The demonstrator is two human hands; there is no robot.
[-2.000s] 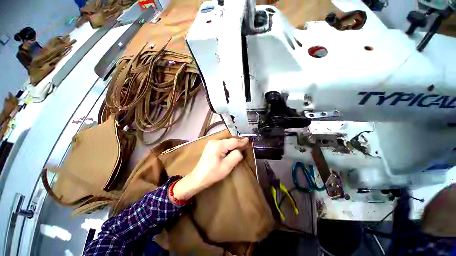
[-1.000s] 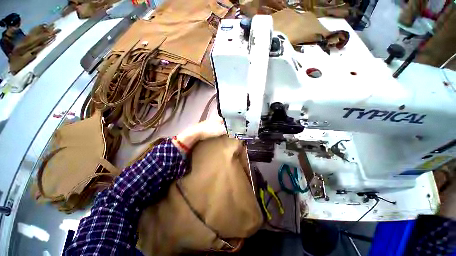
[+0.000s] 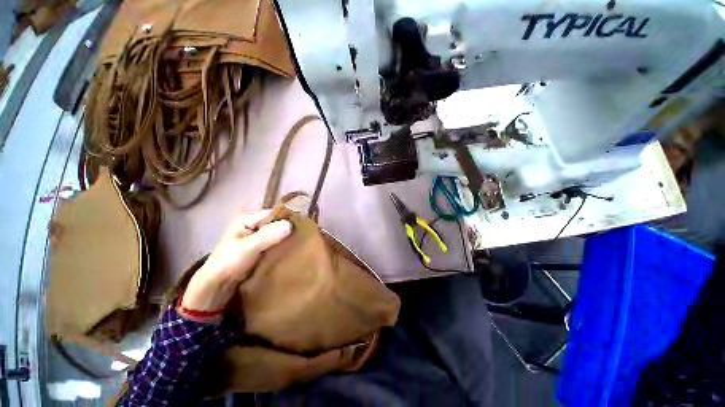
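My left hand [image 3: 238, 258] grips the top corner of a tan bag body [image 3: 318, 290], thumb on top. The bag hangs over the table's front edge and onto my lap, away from the needle. A thin strap loop [image 3: 280, 163] stands out above the held corner on the pinkish table. The bag's pale edge seam [image 3: 354, 256] runs down its right side. The presser foot and needle area [image 3: 381, 131] above the dark machine bed [image 3: 389, 159] has no work on it. My right hand is not in view.
Yellow-handled pliers [image 3: 419, 232] and teal-handled scissors [image 3: 455, 199] lie right of the bag. A strap bundle [image 3: 171, 111] is at the back left, a small bag [image 3: 91, 254] at the left. The white sewing machine [image 3: 493, 48] spans the back. A blue bin [image 3: 636, 310] stands lower right.
My left hand has drawn the bag off the machine, toward me and left. The strap loop now shows in full. The view has tilted downward, showing more of the blue bin.
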